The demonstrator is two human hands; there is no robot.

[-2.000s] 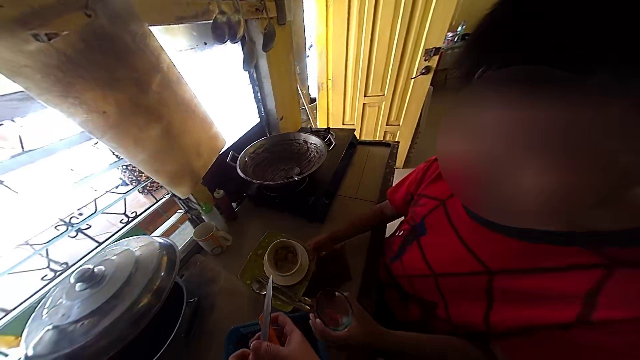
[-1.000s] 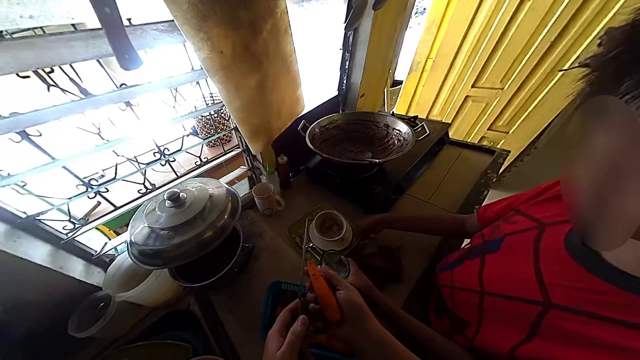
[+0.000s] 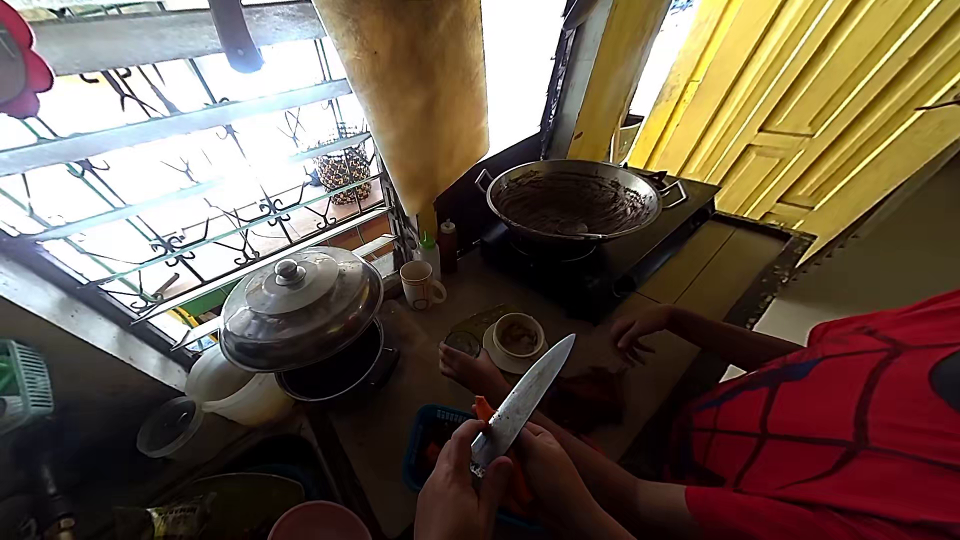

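My left hand (image 3: 459, 484) is closed around the lower end of a large kitchen knife (image 3: 526, 401), whose blade points up and to the right. Its handle is hidden by my fingers. Just right of it, my right hand (image 3: 551, 469) grips an orange piece that looks like a carrot (image 3: 519, 484). The blade crosses in front of this piece, and its narrow end shows to the left of the steel. Partly hidden below both hands is a blue plastic basket (image 3: 412, 448) with orange pieces inside. A white bowl (image 3: 519, 335) on a saucer stands beyond the knife tip.
A co-worker's hand holds a small glass (image 3: 463, 343); their other hand (image 3: 637, 330) is over the counter. Behind are a wok (image 3: 574, 202) on a stove, a mug (image 3: 420, 285) and bottles. At left stands a pot with a tilted metal lid (image 3: 300, 304); a pink bowl (image 3: 319, 521) is at the bottom.
The knife has tilted from nearly upright to the right, across the orange piece. The co-worker's hand with the glass has moved left of the white bowl. The view has swung.
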